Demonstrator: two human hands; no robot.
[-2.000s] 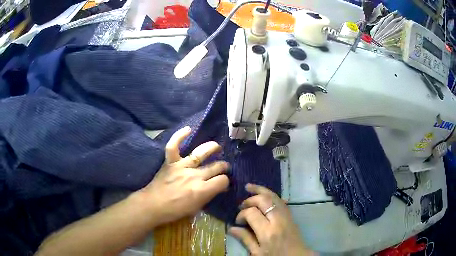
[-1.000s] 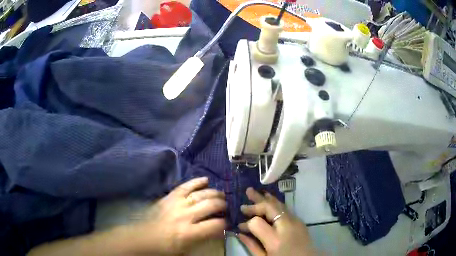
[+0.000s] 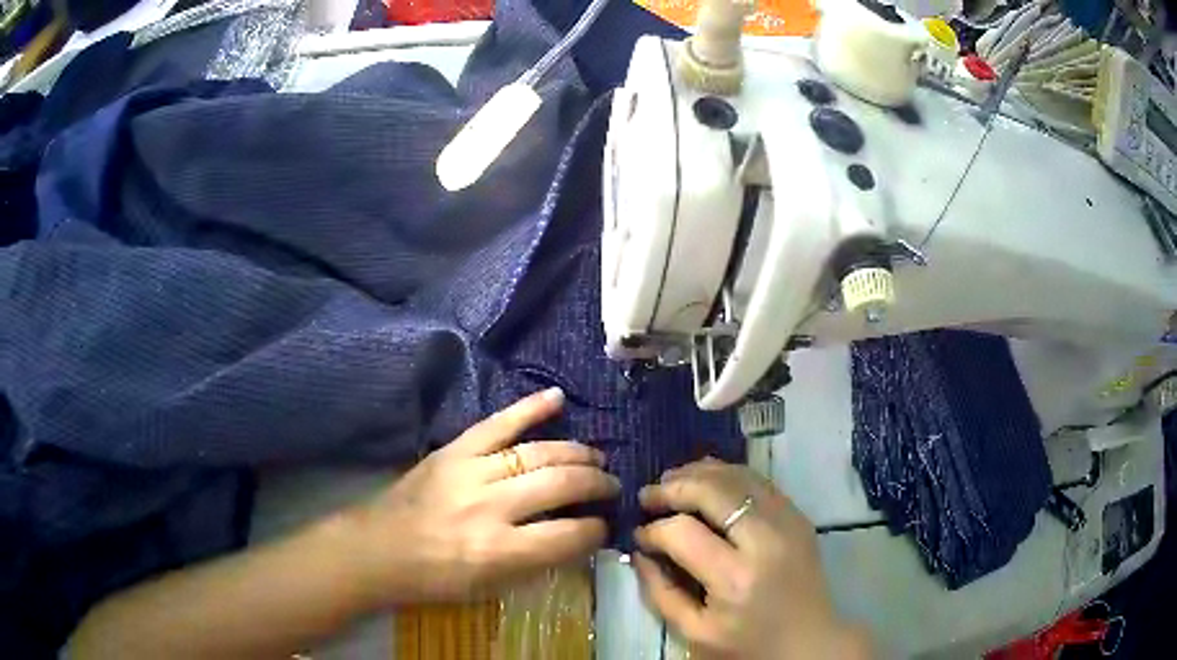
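Observation:
The navy ribbed garment body (image 3: 284, 194) lies in a heap at left and runs to the machine. A dark navy ribbed band piece (image 3: 678, 419) lies under the head of the white lockstitch machine (image 3: 704, 206). My left hand (image 3: 510, 503) rests on the cloth just before the needle area, fingers spread and pressing. My right hand (image 3: 736, 554) pinches the cloth's near edge, its fingertips close to my left fingertips. A raw seam edge (image 3: 549, 206) runs up the garment left of the head. The needle tip and presser foot are mostly hidden.
A stack of cut bands (image 3: 955, 451) lies under the machine arm at right. The lamp (image 3: 491, 135) hangs over the garment. Taped yellow-orange sheets (image 3: 445, 629) are on the bed before my left hand. A small black item (image 3: 1069, 505) lies right of the stack.
Both hands have shifted slightly and now sit closer together at the cloth's near edge. The cloth's near edge has moved back toward the needle, uncovering more bed. The camera view has also shifted.

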